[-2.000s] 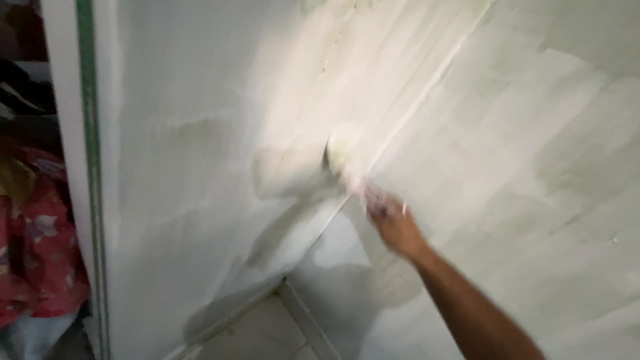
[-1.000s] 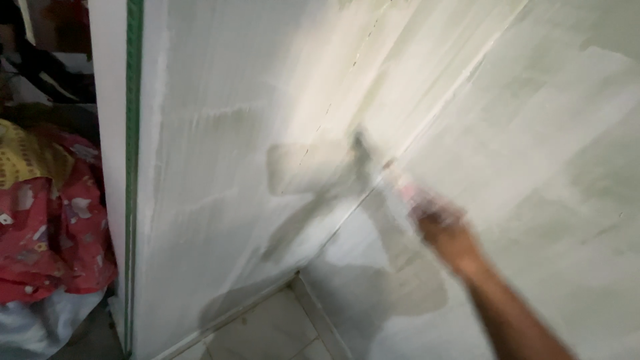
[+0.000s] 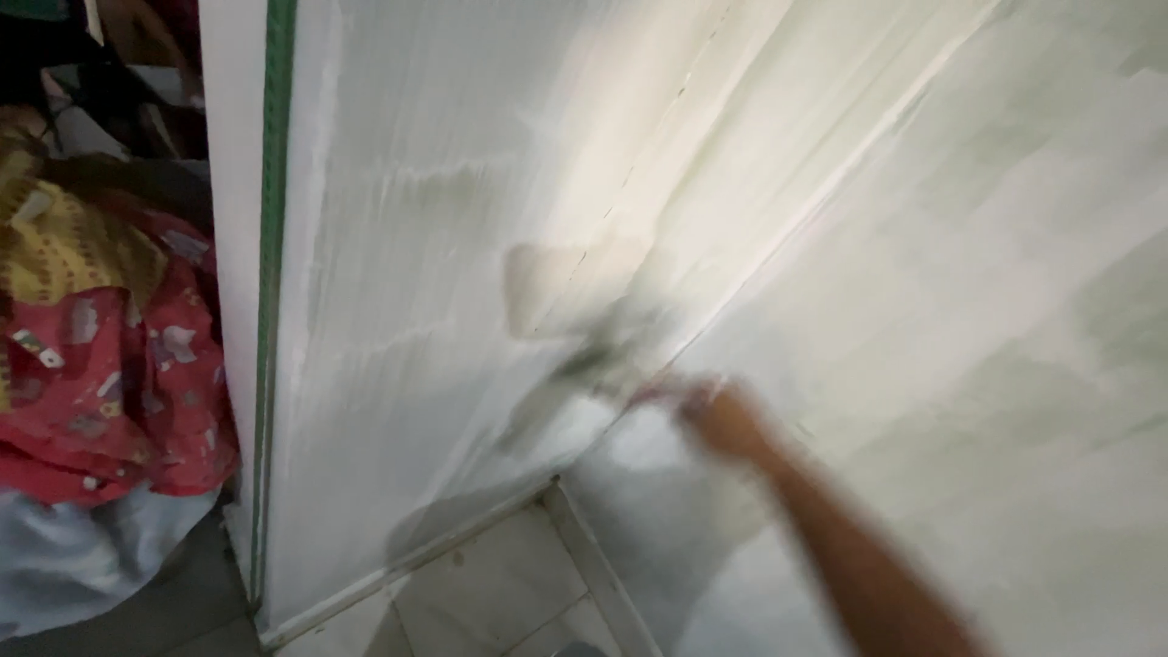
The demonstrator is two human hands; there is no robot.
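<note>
A forearm comes in from the lower right, and my right hand (image 3: 721, 415) is closed around the handle of a paintbrush (image 3: 607, 365). Motion blurs both hand and brush, so the bristles are indistinct. The brush is at the left wall (image 3: 401, 292), close to the inner corner where it meets the right wall (image 3: 958, 365). Whitish, streaky coating covers both walls, with greyish-green patches showing through. Shadows of the arm and brush fall on the left wall and around the corner. My left hand is out of view.
Pale floor tiles (image 3: 493, 584) with a raised skirting (image 3: 602, 566) lie below the corner. A green strip (image 3: 274, 274) runs down the left wall's outer edge. Beyond it is a heap of red patterned cloth (image 3: 109, 392), with yellow and light-blue fabric. A rounded grey object (image 3: 579, 650) shows at the bottom edge.
My right hand and the brush have moved down along the corner toward the floor. The view has shifted left, showing more of the cloth heap.
</note>
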